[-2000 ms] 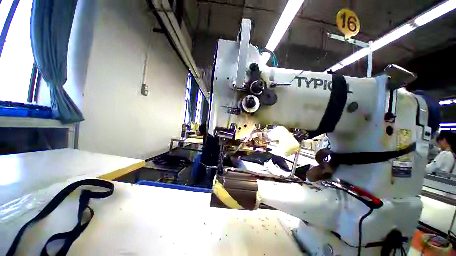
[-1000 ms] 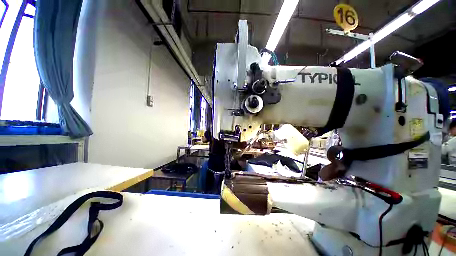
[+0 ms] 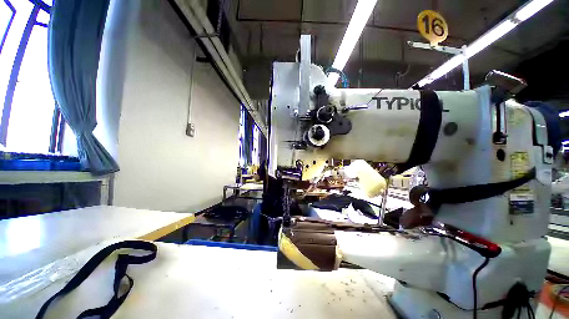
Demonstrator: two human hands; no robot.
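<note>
Neither of my hands is in the picture. The white cylinder-arm sewing machine (image 3: 374,140) stands in front of me, its head at the middle and its column at the right. The brown-covered arm end (image 3: 309,247) with a slanting yellow strip lies below the needle bar (image 3: 286,202). No cloth shows on the arm end. A black webbing strap (image 3: 93,268) lies in loops on the white table at the left, its lower part cut off by the picture's edge. A red-handled tool (image 3: 477,240) lies on the lower arm.
The white worktable (image 3: 218,280) runs under the machine's arm, with dark specks on it. Another white table (image 3: 81,221) with a yellow edge is at the left. A blue curtain (image 3: 81,81) hangs by the window. A yellow "16" sign (image 3: 432,27) hangs at the upper right.
The view has shifted, so the machine stands slightly farther right and lower than two seconds ago. The person at the right edge no longer shows. Strap and tool keep their places.
</note>
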